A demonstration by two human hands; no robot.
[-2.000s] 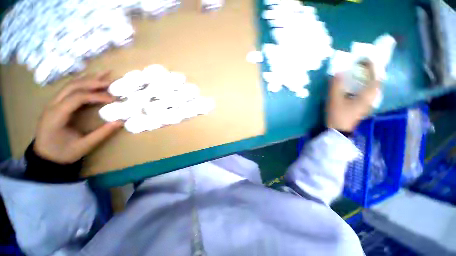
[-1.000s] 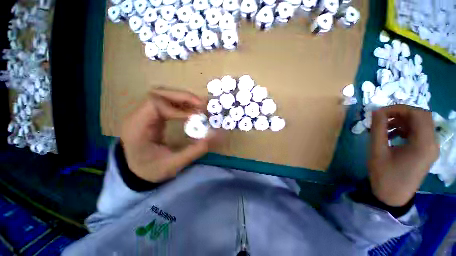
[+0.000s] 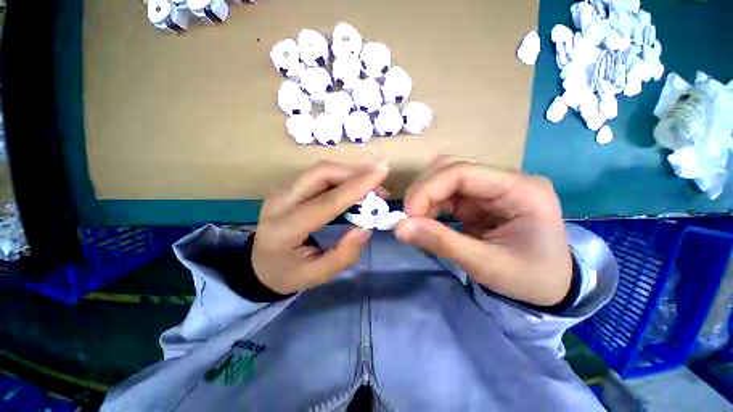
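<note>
My left hand (image 3: pixel 317 225) holds a white housing (image 3: pixel 372 209) between thumb and fingers, its small dark hole showing, near the table's front edge. My right hand (image 3: pixel 490 225) pinches a thin white end cap (image 3: pixel 391 220) between thumb and forefinger at the right side of the housing. The cap overlaps or touches the housing; which one cannot be told. A cluster of white housings (image 3: pixel 346 68) stands on the cardboard sheet (image 3: pixel 193 105) beyond my hands.
A heap of white caps (image 3: pixel 607 60) lies on the green surface at right, with one cap (image 3: pixel 529 48) on the cardboard's right edge. The glue bottle (image 3: pixel 683 117) lies on a crumpled white wipe (image 3: pixel 707 153). Blue crates (image 3: pixel 643 298) stand below the table edge.
My right hand has moved from the cap heap to my left hand, now with a cap in it. My left hand has drawn the housing towards my body. The view has shifted.
</note>
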